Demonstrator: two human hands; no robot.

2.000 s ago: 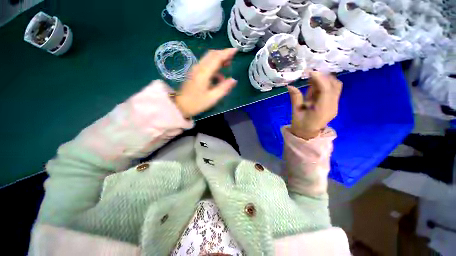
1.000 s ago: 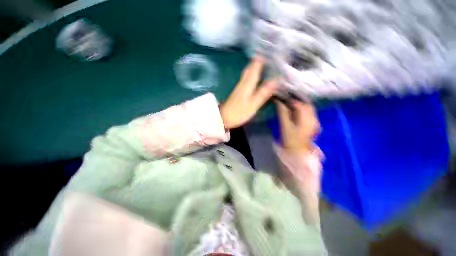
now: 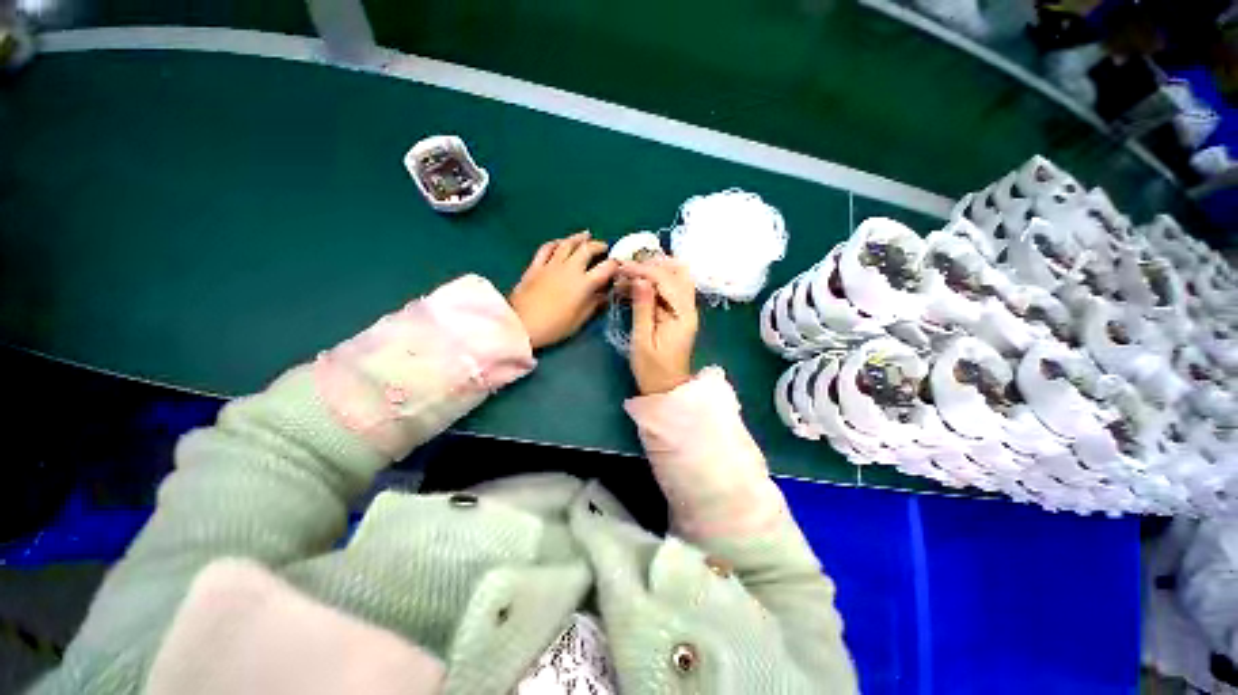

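Note:
A white camera housing shell (image 3: 635, 247) with its open face showing is between my hands. My left hand (image 3: 559, 289) has its fingertips on the shell's left side. My right hand (image 3: 663, 322) has its thumb and fingers drawn together at the near rim, covering part of the shell; whether they pinch a thin ring is too small to tell. A small set of rings (image 3: 618, 323) lies partly hidden beside my right hand. The dense white main pile of rings (image 3: 729, 245) lies just beyond, to the right.
A separate housing (image 3: 445, 174) with its board showing stands on the green bench (image 3: 272, 217) at the left. Long rows of stacked housings (image 3: 889, 387) fill the right. A pale rail (image 3: 611, 120) edges the bench's far side. A blue bin (image 3: 991, 584) is below the near edge.
The view has swung right and widened. My hands have moved from the stacked housings to beside the ring pile, and now meet at a shell there.

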